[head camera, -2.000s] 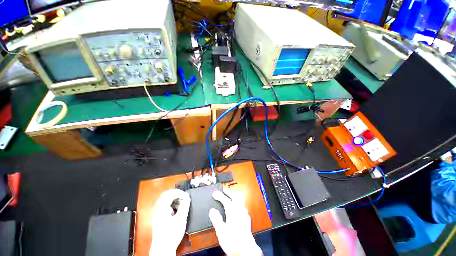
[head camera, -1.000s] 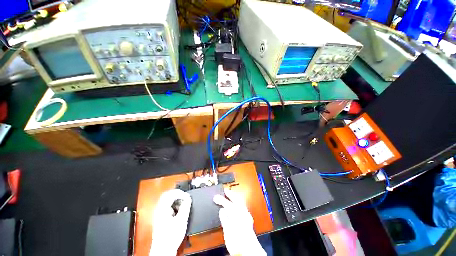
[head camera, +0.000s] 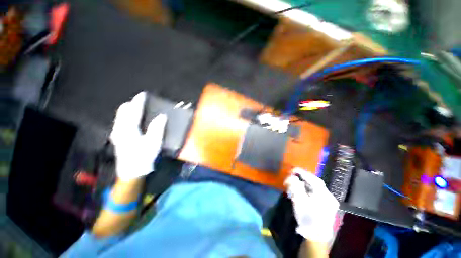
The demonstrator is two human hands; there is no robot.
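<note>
The picture is blurred. My left hand (head camera: 135, 138), white-gloved, grips the left side of a flat black set-top box (head camera: 177, 126) beside the orange board's left edge. Small metal connectors show on the box's far edge. Another black set-top box (head camera: 263, 147) lies on the orange board (head camera: 212, 126), against the pale plugs (head camera: 273, 122) at its top. My right hand (head camera: 316, 206), white-gloved, is off that box, at the board's lower right corner. A dark patch shows between its fingers; whether it holds something cannot be told.
A remote control (head camera: 342, 171) and another black box (head camera: 366, 189) lie right of the board. An orange control box (head camera: 422, 176) stands at the far right. A blue cable (head camera: 354, 64) arches behind the board. A dark panel (head camera: 38, 166) is at the far left.
The view has turned and swung left. My left hand has left the box on the board and moved to the box at its left. My right hand has drawn back towards me.
</note>
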